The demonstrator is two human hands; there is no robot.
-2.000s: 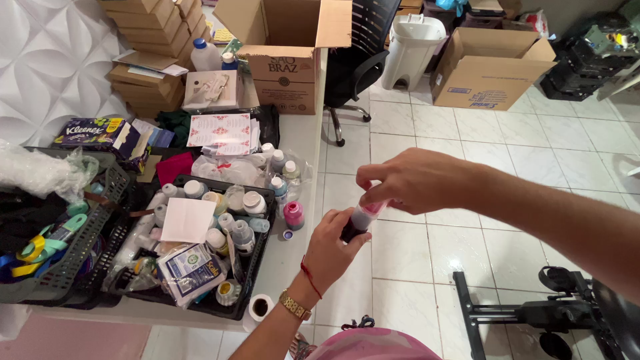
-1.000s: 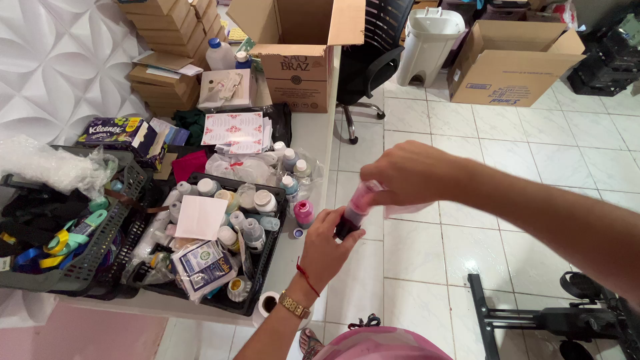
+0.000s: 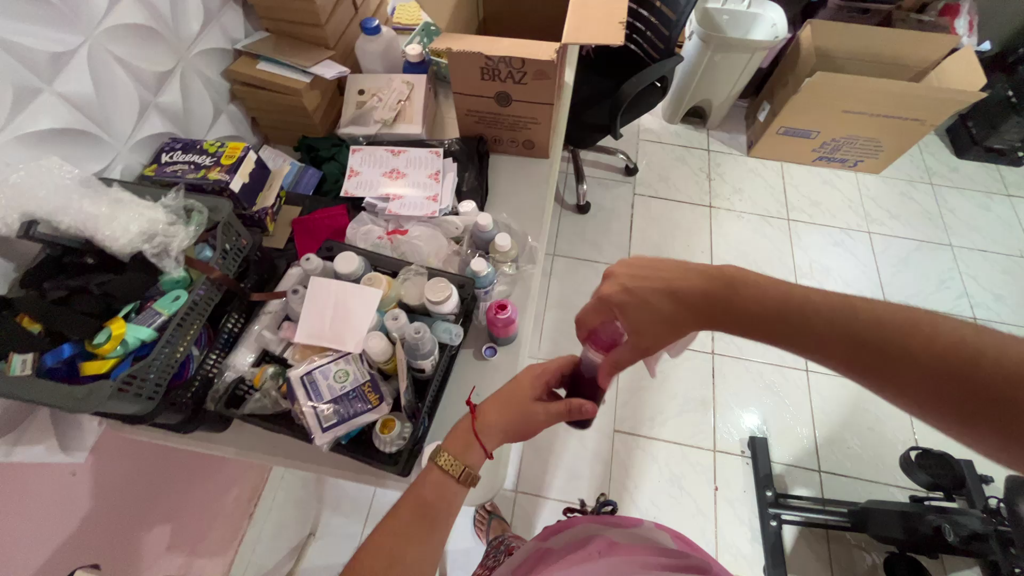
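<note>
My left hand (image 3: 532,404) grips the lower part of a small bottle of dark liquid (image 3: 586,384), held tilted beyond the table's right edge. My right hand (image 3: 640,316) closes around the bottle's upper part, where pink shows between the fingers; a pale pink cloth or tissue (image 3: 676,350) hangs by this hand. An uncapped bottle with pink paint (image 3: 502,322) stands on the table to the left of my hands. Just below it lies a small cap, blue inside (image 3: 490,351). Fingers hide much of the held bottle.
A black crate (image 3: 436,400) holds many paint bottles, with a wrapped packet on top. Left of it is a grey basket (image 3: 152,376) of ribbons. Behind stand a tissue box (image 3: 210,170) and a cardboard box (image 3: 504,100). A black metal stand (image 3: 840,512) is on the floor at lower right.
Both hands stay on the held bottle. My right hand has shifted its hold around the bottle's top, and the pale pink cloth or tissue shows differently beside it.
</note>
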